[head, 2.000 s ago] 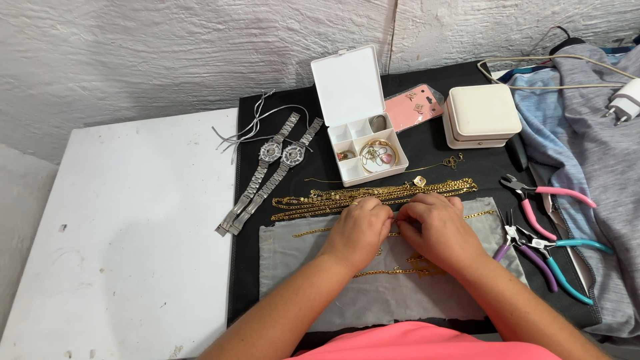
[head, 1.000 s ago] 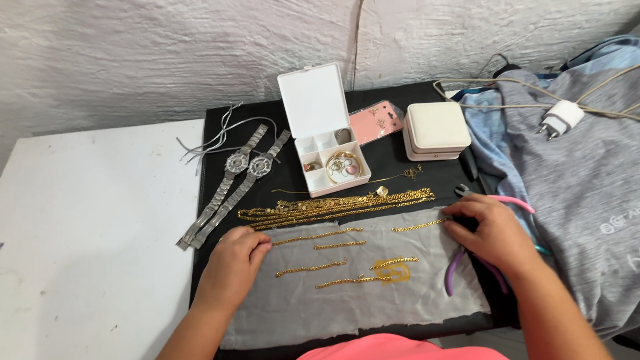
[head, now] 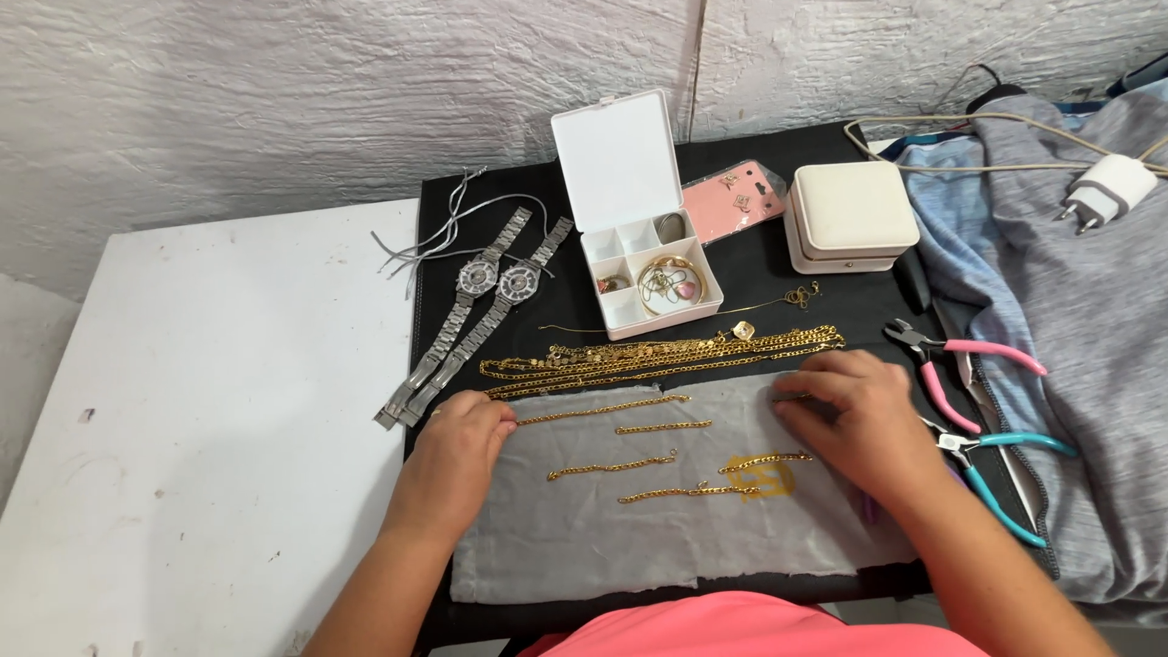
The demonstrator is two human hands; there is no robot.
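My left hand [head: 461, 447] is at the left edge of a grey cloth [head: 584, 538], its fingertips at the left end of a gold chain piece [head: 602, 411]. My right hand [head: 844, 411] is over the cloth's upper right, with a short bit of chain showing at its fingertips. Between the hands lie several short gold chain pieces: one [head: 664, 426] near the middle, one [head: 611, 467] lower left, one [head: 684, 493] lowest and one [head: 766, 462] by a yellow print. Longer gold chains [head: 657, 360] lie bunched just above the cloth.
Two metal wristwatches [head: 474, 276] [head: 518, 285] lie left of an open white compartment box [head: 630, 164] with jewellery. Behind are a pink earring card [head: 735, 201] and a cream case [head: 853, 214]. Pink-handled cutters [head: 940, 351], teal-handled pliers [head: 995, 456], grey clothing [head: 1086, 365] and a charger [head: 1109, 190] are at right.
Two seconds ago both hands were together over the cloth's upper middle; now they are apart at its left and right. The chain pieces between them are uncovered. The view has shifted.
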